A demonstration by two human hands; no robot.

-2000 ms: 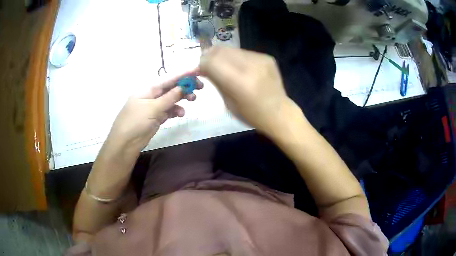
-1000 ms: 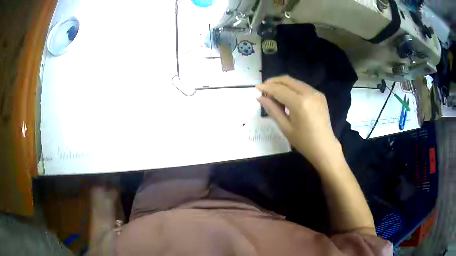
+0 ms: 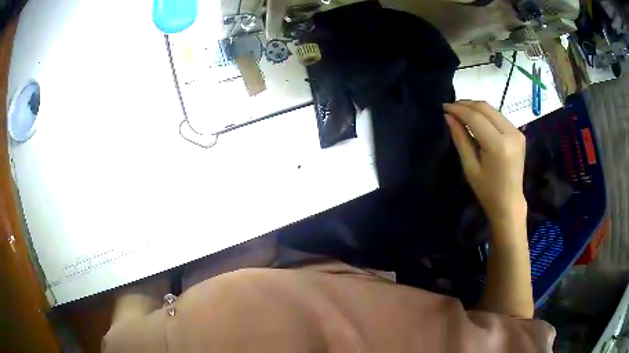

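Observation:
The matte black garment cloth point(image 3: 414, 145) lies over the table beside the machine's needle area and hangs over my lap. A glossy black strip point(image 3: 336, 120) sticks out from its left side onto the white table. My right hand point(image 3: 493, 155) is over the cloth's right side, thumb and index fingertips close together at its edge. Whether they pinch the cloth or thread cannot be told. My left hand is out of sight; only its forearm shows at the lower left, below the table edge.
The sewing machine head point(image 3: 476, 27) spans the top. A ribbed brass-coloured knob point(image 3: 308, 53), tan plate point(image 3: 250, 74) and light-blue rounded object point(image 3: 174, 15) are near the needle area. A round white dish point(image 3: 25, 110) is far left. Blue snips point(image 3: 536, 93) and a mesh basket point(image 3: 548, 251) are right.
My right hand has moved right, from beside the needle area to the cloth. My left hand has left the table, where it held a small blue-green round thing. The glossy strip now shows.

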